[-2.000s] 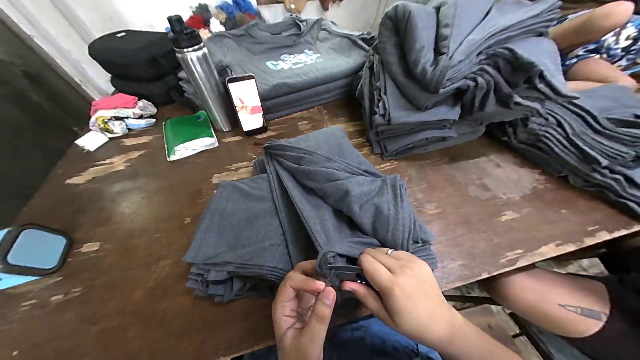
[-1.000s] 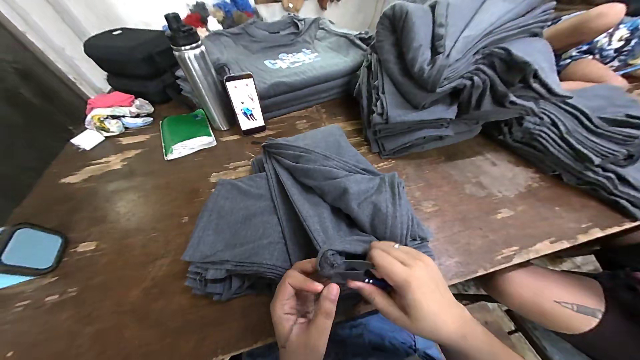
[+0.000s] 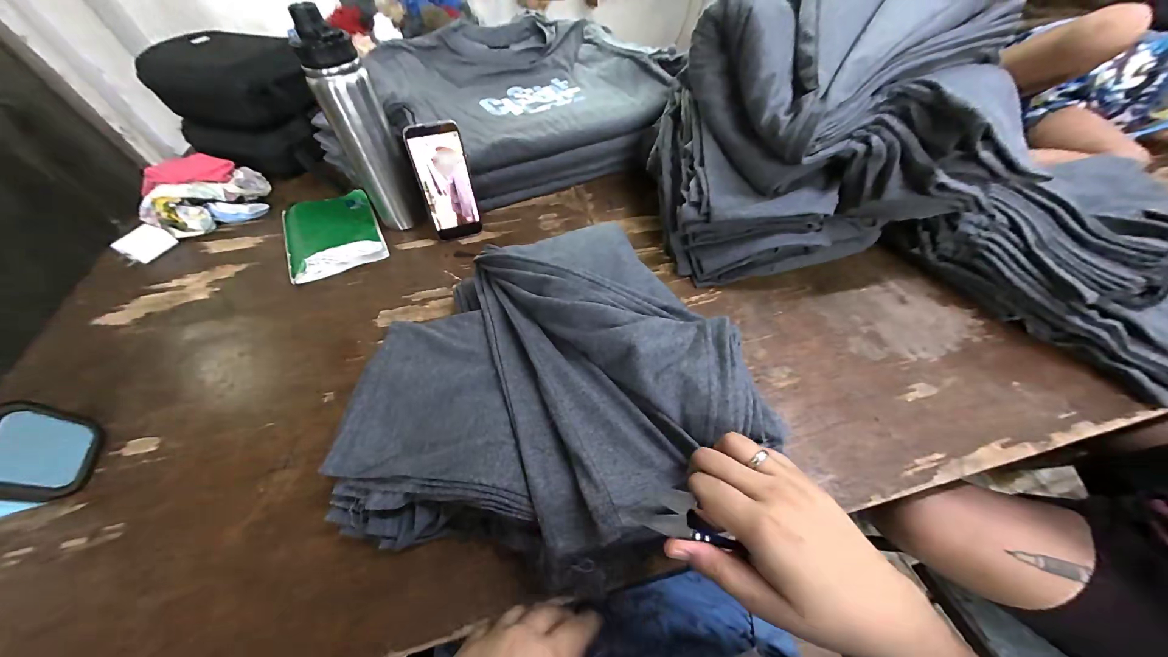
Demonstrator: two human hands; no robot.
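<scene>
My right hand (image 3: pixel 766 529), with a ring on one finger, is closed around small thread snips (image 3: pixel 693 531). Their pale, blurred blades point left over the near edge of a folded stack of dark grey fabric (image 3: pixel 575 392). My left hand (image 3: pixel 534 630) is low at the table's front edge, below the stack, partly cut off by the frame and blurred; whether it holds anything cannot be told. Loose dark threads or cloth edge hang between the hands, by blue denim on my lap.
Behind the stack stand a phone (image 3: pixel 443 180), a steel bottle (image 3: pixel 360 128), a green packet (image 3: pixel 334 235) and folded printed shirts (image 3: pixel 529 100). Grey fabric piles (image 3: pixel 766 182) fill the back right. A blue-faced object (image 3: pixel 47 450) lies far left. Another person's leg (image 3: pixel 995 547) is at right.
My left hand has let go of the fabric edge and moved down to the table's front edge. My right hand still holds the snips, whose blades now show.
</scene>
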